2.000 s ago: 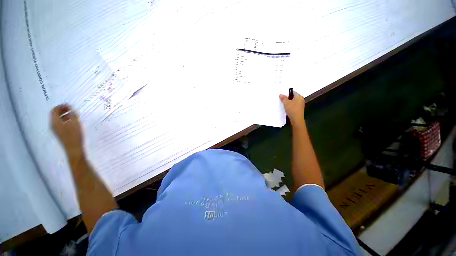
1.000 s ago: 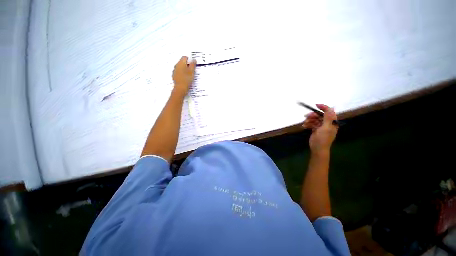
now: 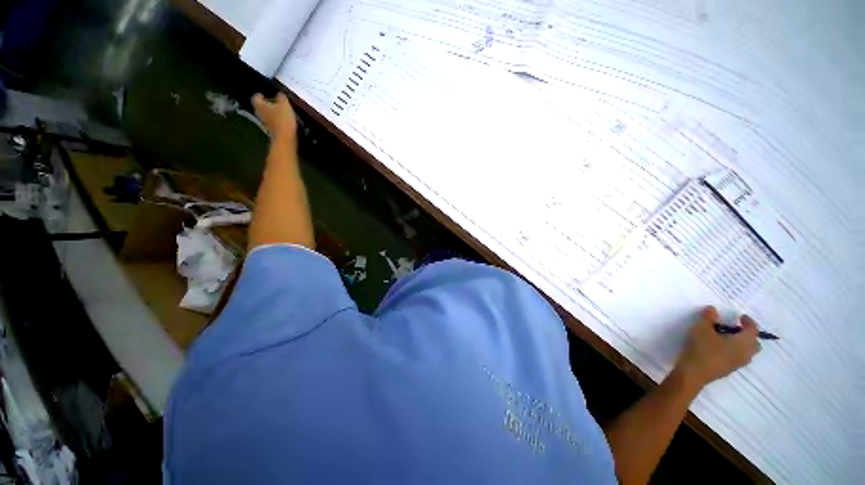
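My right hand (image 3: 718, 349) holds a black pen (image 3: 748, 332) at the lower edge of the order sheet (image 3: 726, 242), at the right of the view. The sheet has a printed grid and a dark header bar and lies on the marker paper (image 3: 455, 133). My left hand (image 3: 275, 114) is off the table's edge, over the dark floor, near the curled paper end (image 3: 280, 33). Its fingers look bent; whether it holds anything cannot be told.
The brown table edge (image 3: 417, 199) runs diagonally from upper left to lower right. Below it are a dark green floor (image 3: 332, 204), a cardboard box (image 3: 156, 232) with crumpled white paper (image 3: 204, 265), and scraps. Short black bars are printed near the marker's end.
The view has swung left. My left hand has left the sheet and moved out past the table edge. My right hand, with the pen, has moved onto the sheet's lower edge.
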